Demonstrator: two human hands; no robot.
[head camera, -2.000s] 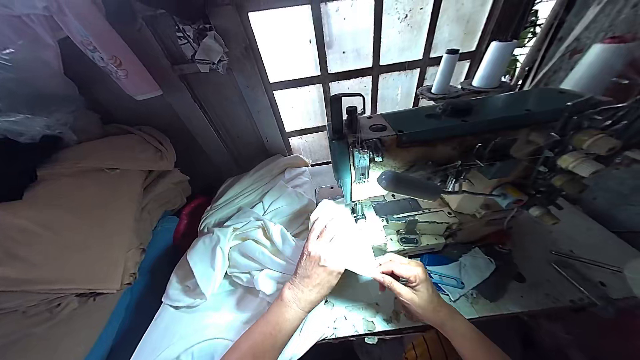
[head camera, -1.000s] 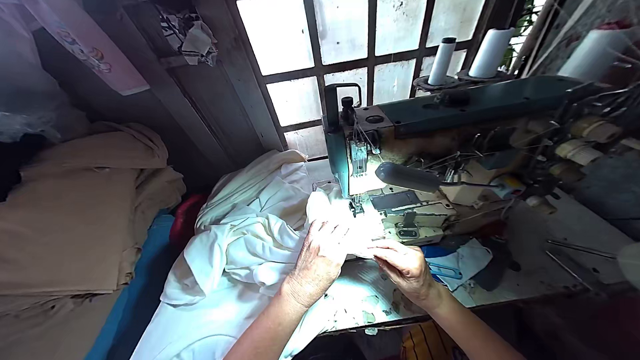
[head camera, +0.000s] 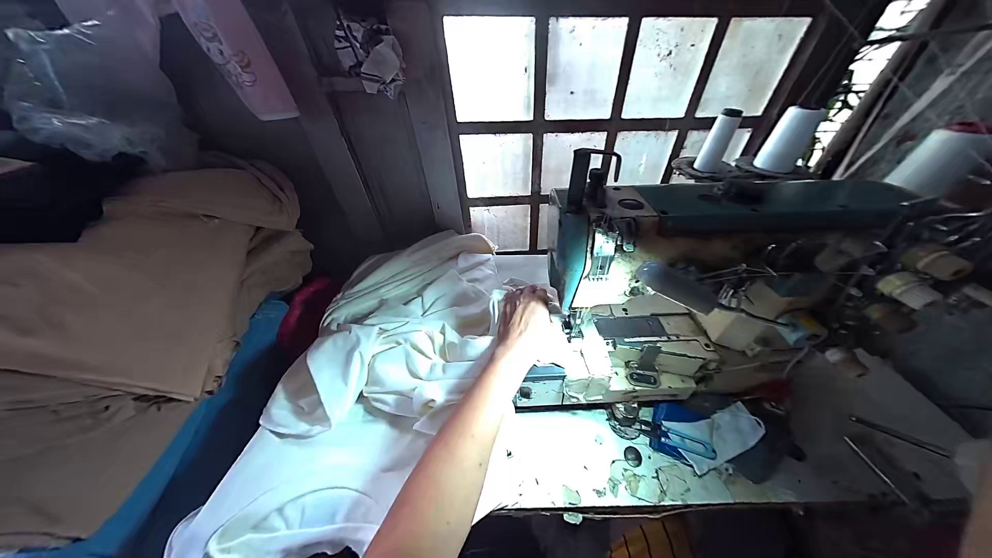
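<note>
My left hand (head camera: 527, 318) rests on the white fabric (head camera: 422, 364), just left of the needle area of a green industrial sewing machine (head camera: 570, 248). The fabric lies bunched over the left part of the table and reaches the presser foot. Glare and the back of the hand hide whether the fingers pinch the cloth. Of my right arm only a blurred strip shows at the lower right edge; the hand itself is out of frame. A lamp (head camera: 674, 287) lights the needle area.
Blue-handled thread snips (head camera: 682, 442) lie by a white cloth (head camera: 732, 438) right of the front edge. Metal tools (head camera: 880, 469) lie farther right. Thread cones (head camera: 789, 139) stand behind the machine. Folded brown fabric (head camera: 116, 294) is stacked at left, and a barred window (head camera: 585, 70) is behind.
My right hand has left the fabric beside the needle and gone out of view to the right. My left hand has moved a little farther back along the cloth.
</note>
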